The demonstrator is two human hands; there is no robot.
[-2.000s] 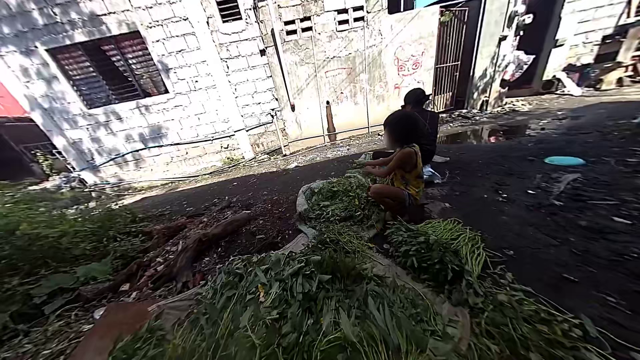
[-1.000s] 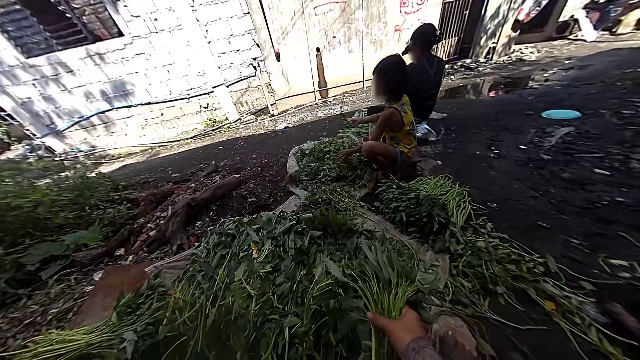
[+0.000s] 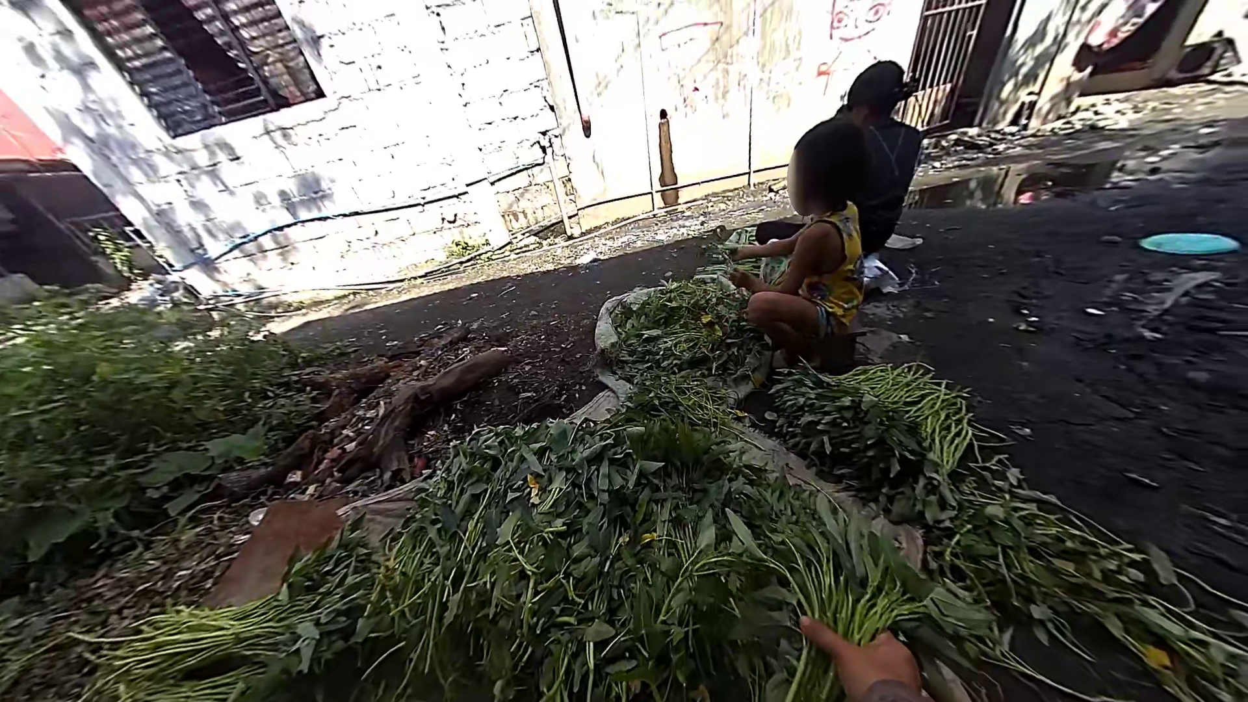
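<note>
My right hand (image 3: 868, 663) comes in at the bottom edge, right of centre, closed around a bunch of long green stems (image 3: 843, 585) whose narrow leaves fan out upward. Under and left of it spreads a large heap of leafy greens (image 3: 585, 526), which look like water spinach, on a sack sheet (image 3: 804, 473). Pale cut stems (image 3: 195, 643) stick out at the heap's lower left. A stacked bundle of greens (image 3: 877, 419) lies right of the sheet, with looser stalks (image 3: 1072, 575) below it. My left hand is out of view.
Two people (image 3: 829, 234) crouch beyond the heap; the nearer one reaches toward more greens (image 3: 682, 327). Dry logs (image 3: 439, 390) and weeds (image 3: 127, 390) lie left, near a brown flat board (image 3: 278, 546). A turquoise disc (image 3: 1189, 244) and a puddle (image 3: 1014, 185) are on the dark ground at right.
Two seconds ago no hand was in view; a second ago my right hand was there on the stems. It has since shifted toward the right of the heap, still holding the bunch.
</note>
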